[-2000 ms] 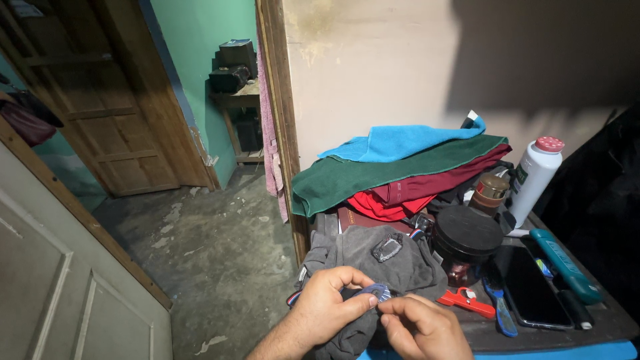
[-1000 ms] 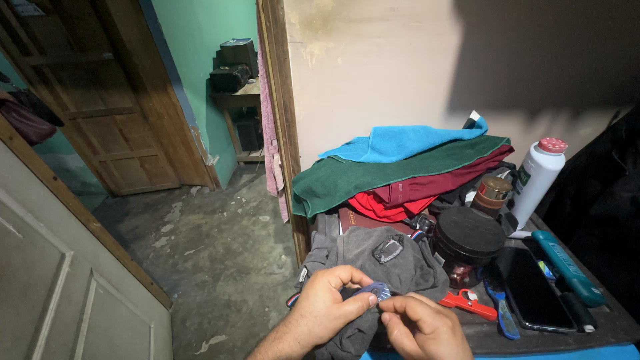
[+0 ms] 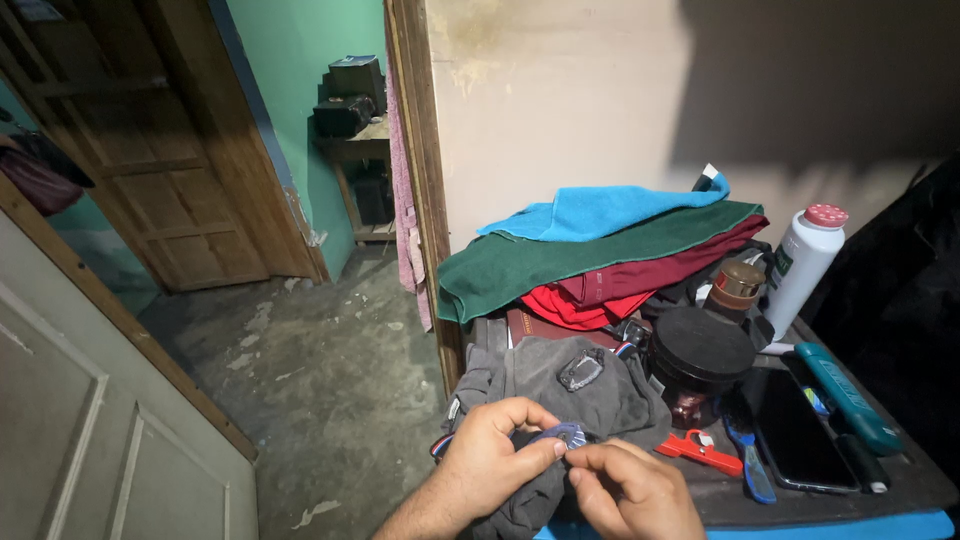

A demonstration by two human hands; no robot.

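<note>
My left hand pinches a small blue-and-white patch between thumb and forefinger, with dark grey cloth bunched under it. Close on its right, my right hand has thumb and fingertips together at the patch's lower edge; whether it holds something tiny between them cannot be made out. The grey fabric garment spreads from the hands back over the table and bears a dark outlined patch. A red plastic clip-like tool lies just right of my right hand.
Folded blue, green and red cloths are piled against the wall. To the right stand a black-lidded jar, a gold-capped jar and a white bottle. A blue brush, a phone and a teal case lie near the table's right edge.
</note>
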